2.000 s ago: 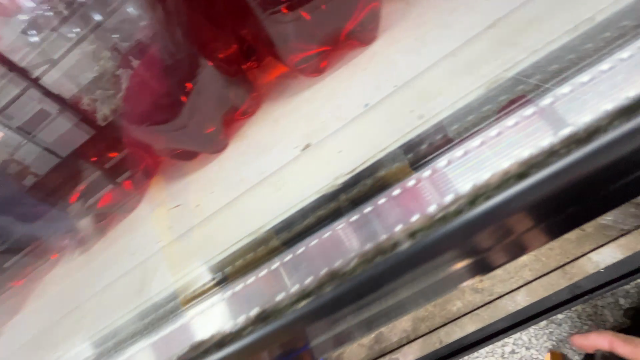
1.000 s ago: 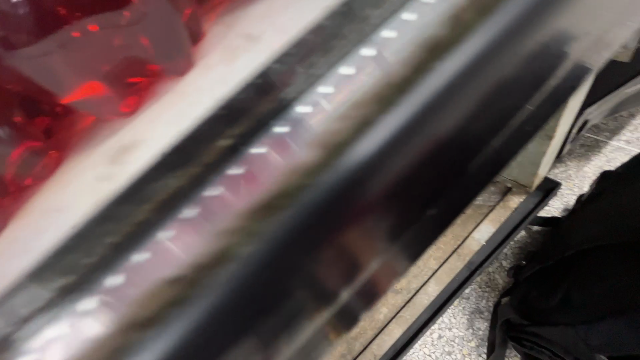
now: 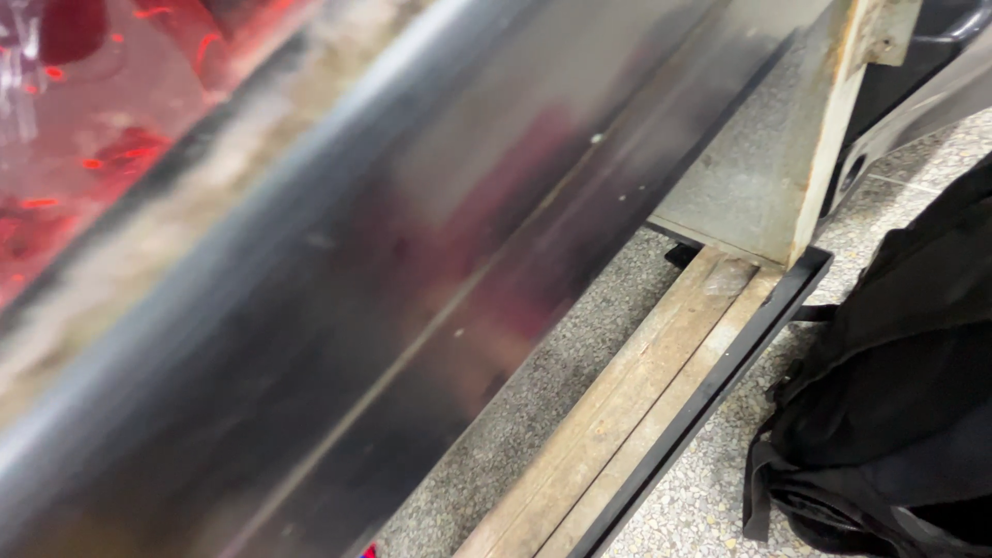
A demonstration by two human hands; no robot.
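Neither my left hand nor my right hand shows in the head view. Closest to the camera, a blurred black glossy panel (image 3: 325, 333) runs diagonally across the view, with a dim reddish reflection on it. Behind its upper left edge lie transparent red objects (image 3: 116, 155), too blurred to name surely. Below the panel, a wooden ledge (image 3: 620, 418) with a black edge strip (image 3: 705, 403) slants up to a grey metal bracket (image 3: 752, 155).
A black fabric bag (image 3: 891, 372) rests on the speckled terrazzo floor (image 3: 682, 496) at the right. Behind the bracket, at the top right, is a grey and black object (image 3: 907, 132) that I cannot name.
The view has swung toward the floor and the right. A hand at the lower right corner two seconds ago is out of view. The black bag and the bracket have come into view.
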